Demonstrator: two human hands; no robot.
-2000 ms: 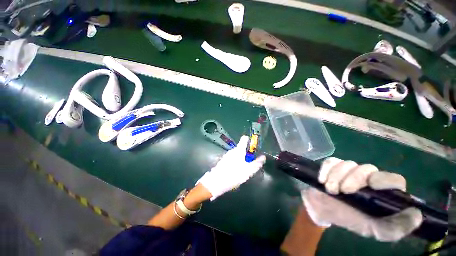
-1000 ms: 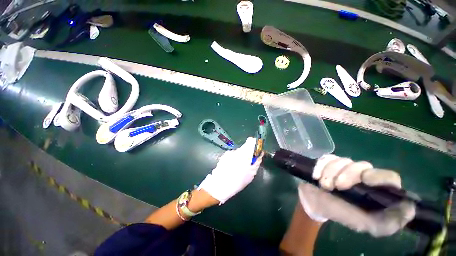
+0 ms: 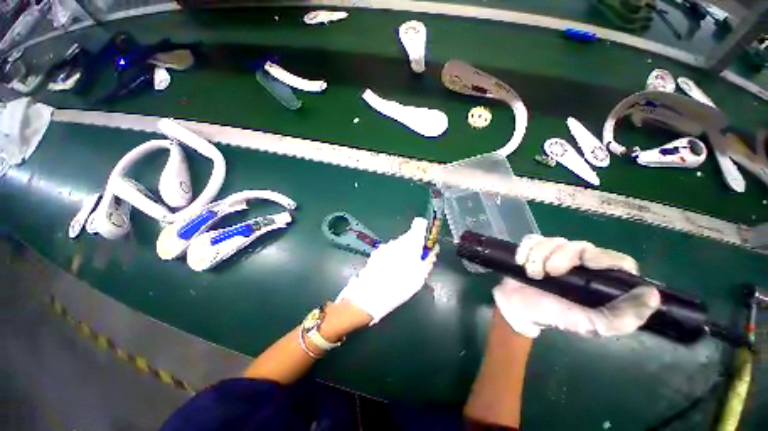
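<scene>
My left hand [image 3: 387,274], in a white glove, holds a small grey-green housing part [image 3: 435,217] with yellow and blue pieces, on edge above the green bench. Its band is hidden by the glove or absent; I cannot tell. A second grey-green housing part with a round opening [image 3: 343,231] lies just left of my fingers. My right hand [image 3: 581,290], gloved, grips a thick black electric screwdriver [image 3: 505,254]. Its front end points left at the held part, with a small gap between. The screwdriver partly covers a clear plastic box [image 3: 493,206].
White neck fan bodies [image 3: 221,172] lie at the left, two with blue cells showing. A pale metal rail [image 3: 320,153] separates bench and belt. White and grey-brown fan parts [image 3: 408,115] and a yellowish round piece [image 3: 479,116] lie on the belt. A yellow-green handled hammer [image 3: 738,391] is at right.
The screwdriver and my right hand have moved up and slightly left, overlapping the clear box more. My left hand still holds the part. The view has shifted slightly.
</scene>
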